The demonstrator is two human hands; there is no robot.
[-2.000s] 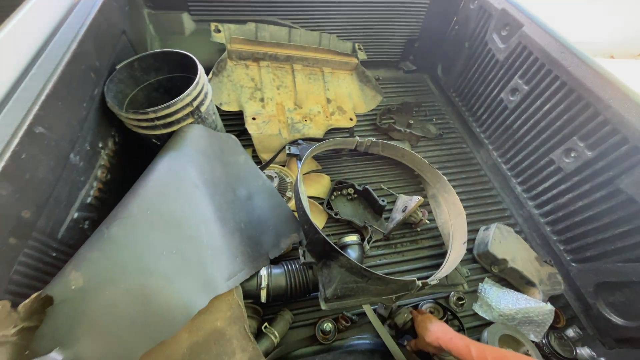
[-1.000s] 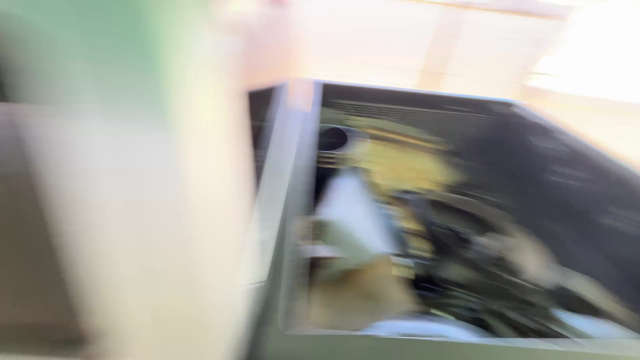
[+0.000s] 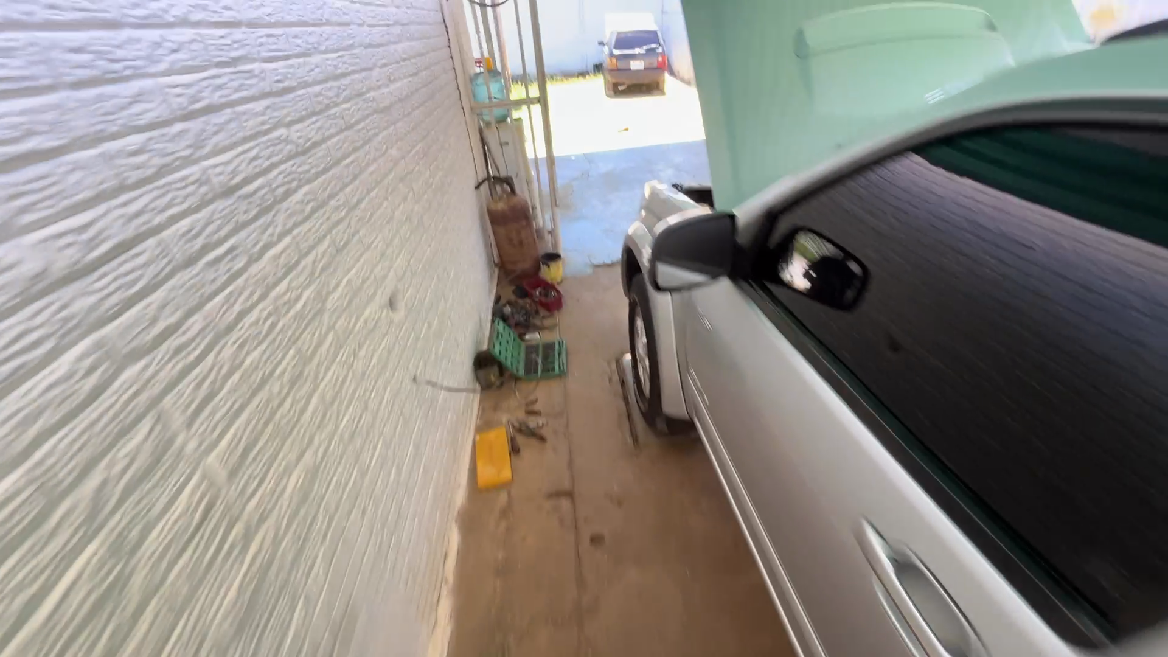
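Note:
Neither my left hand nor my right hand shows in the head view now. A silver vehicle [image 3: 785, 411] with dark side windows stands along the right, its raised hood [image 3: 821, 82] at the upper right. By the wall lies an opened green tool case [image 3: 540, 359], and nearer on the floor is a yellow flat case [image 3: 494, 457] with several hand tools [image 3: 528, 428] beside it. Beyond the green case are a red tray [image 3: 542, 294] with small items, a yellow can [image 3: 551, 266] and a rusty gas cylinder [image 3: 514, 233].
A white textured wall [image 3: 274, 319] runs along the left. The side mirror [image 3: 693, 250] juts into the narrow walkway, near a dark bar [image 3: 627, 401] on the floor by the front wheel [image 3: 643, 351]. A metal gate [image 3: 538, 119] and a parked car [image 3: 634, 62] stand farther back.
The view has swung from the pickup bed with its loose parts to the walkway beside the vehicle. The hand seen at the bed's lower edge two seconds ago is out of view.

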